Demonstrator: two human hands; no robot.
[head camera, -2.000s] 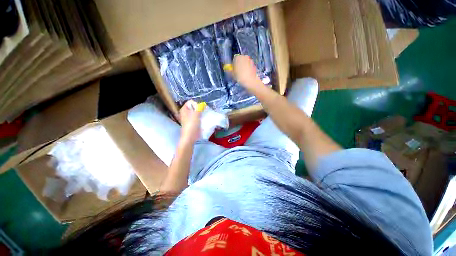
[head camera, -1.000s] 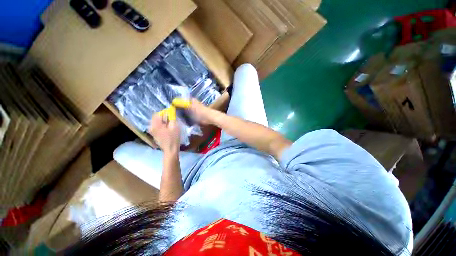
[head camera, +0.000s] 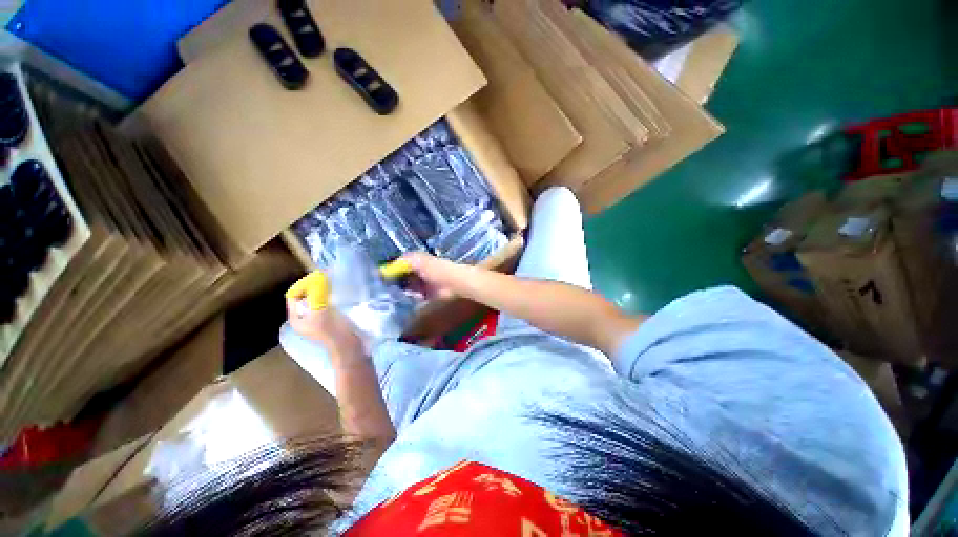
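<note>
A shipping carton (head camera: 494, 157) stands open at my knees, with bagged black parts (head camera: 404, 205) packed in rows. My left hand (head camera: 313, 306), with yellow finger cots, holds a crumpled clear plastic bag (head camera: 368, 294) over the carton's near edge. My right hand (head camera: 425, 275), also with yellow finger cots, is closed on a dark part at the bag's right side; blur hides its outline. Three bare black parts (head camera: 366, 81) lie on the cardboard sheet (head camera: 305, 136) beyond the carton.
A cardboard stack (head camera: 137, 241) stands at left, with black parts (head camera: 26, 226) on top. A waste carton (head camera: 284, 393) with white bags (head camera: 215, 435) is at lower left. Flattened cartons (head camera: 567, 105) stand at upper right. A red stool (head camera: 903, 142) and closed cartons (head camera: 861, 267) are at right.
My right hand has come from inside the carton to the bag beside my left hand. The hands have since moved slightly apart. The view has turned, showing the bare parts.
</note>
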